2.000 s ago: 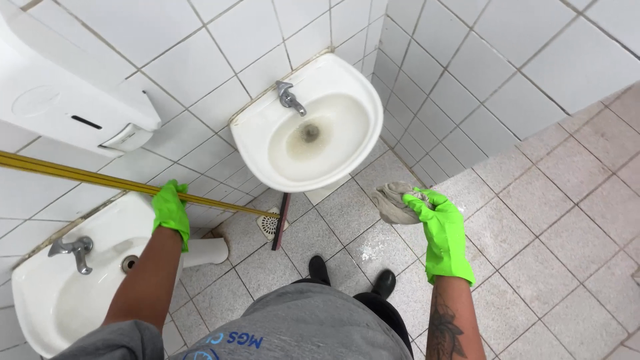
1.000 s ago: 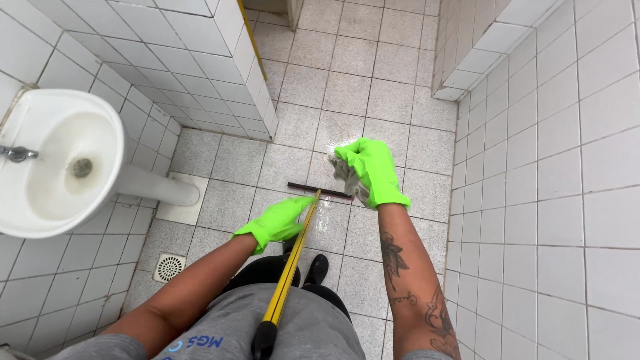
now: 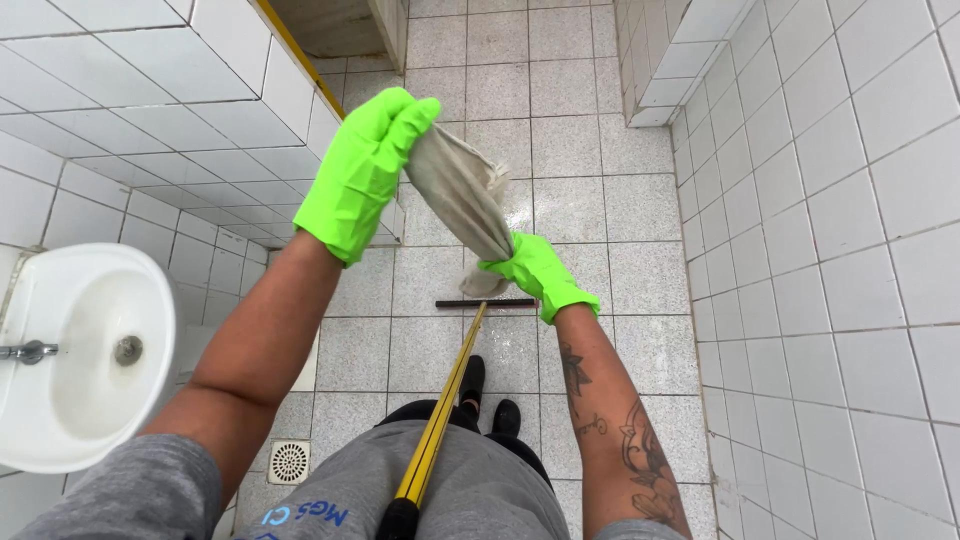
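Observation:
A damp-looking grey cloth [image 3: 461, 195] hangs stretched between my two hands, both in bright green rubber gloves. My left hand [image 3: 364, 169] grips its upper end, up and to the left. Lower and to the right, my right hand [image 3: 536, 274] pinches the cloth, whose loose end bunches below the fingers. Beneath it a floor squeegee's dark blade [image 3: 487, 304] rests on the tiles. Its yellow and black pole [image 3: 442, 409] leans back against my grey shirt, with neither hand on it.
A white washbasin [image 3: 161, 360] with a metal tap [image 3: 30, 352] is at the left. A square floor drain [image 3: 289, 461] lies near my feet. White tiled walls stand on both sides, and a wall corner [image 3: 281, 112] juts out at upper left. The speckled floor tiles [image 3: 566, 206] shine wet in places.
My left hand has let go of the squeegee pole and now holds the cloth, which was bunched in my right hand alone. The cloth is stretched out. The view turned away from the basins earlier.

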